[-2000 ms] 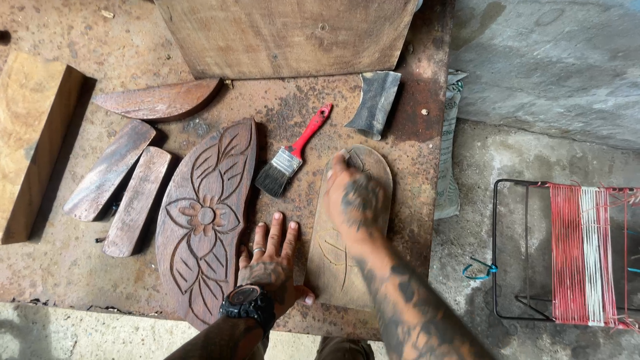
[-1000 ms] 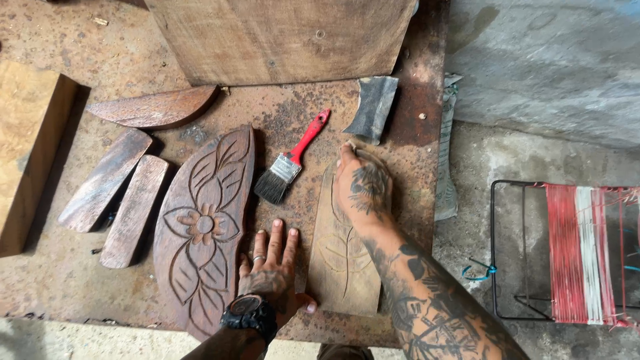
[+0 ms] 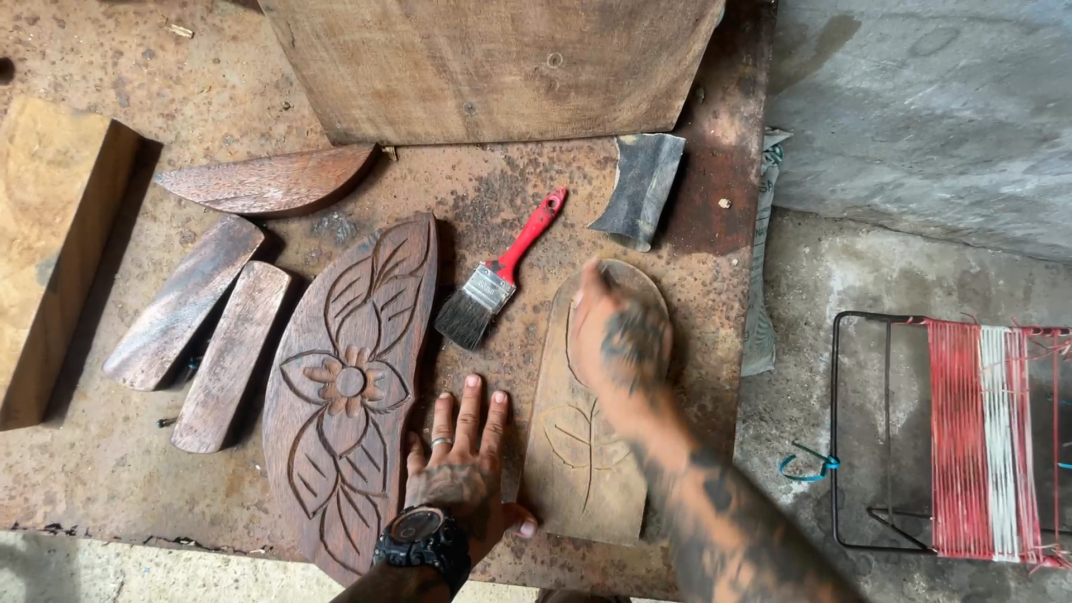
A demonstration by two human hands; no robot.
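My right hand [image 3: 615,335] rests on the upper part of a flat wooden piece [image 3: 569,477] with a rounded top and a carved leaf stem. Its fingers are blurred, and whether they hold anything is hidden. Spread on the rusty metal tabletop [image 3: 519,352], my left hand [image 3: 461,469] holds nothing and lies between that piece and a dark wooden panel [image 3: 352,335] carved with a flower and leaves. A paintbrush [image 3: 502,260] with a red handle and black bristles lies above my left hand. Curled sandpaper [image 3: 641,188] sits beyond my right hand.
Two rounded wooden blocks [image 3: 188,301], a curved wooden piece [image 3: 272,180] and a thick timber block [image 3: 59,243] lie at the left. A large wooden board [image 3: 502,67] occupies the back. Right of the table edge, a black metal frame strung with red and white cord [image 3: 976,435] stands on the floor.
My right hand shifts slightly over the rounded wooden piece, with its fingers still near the upper end. My left hand stays flat on the table.
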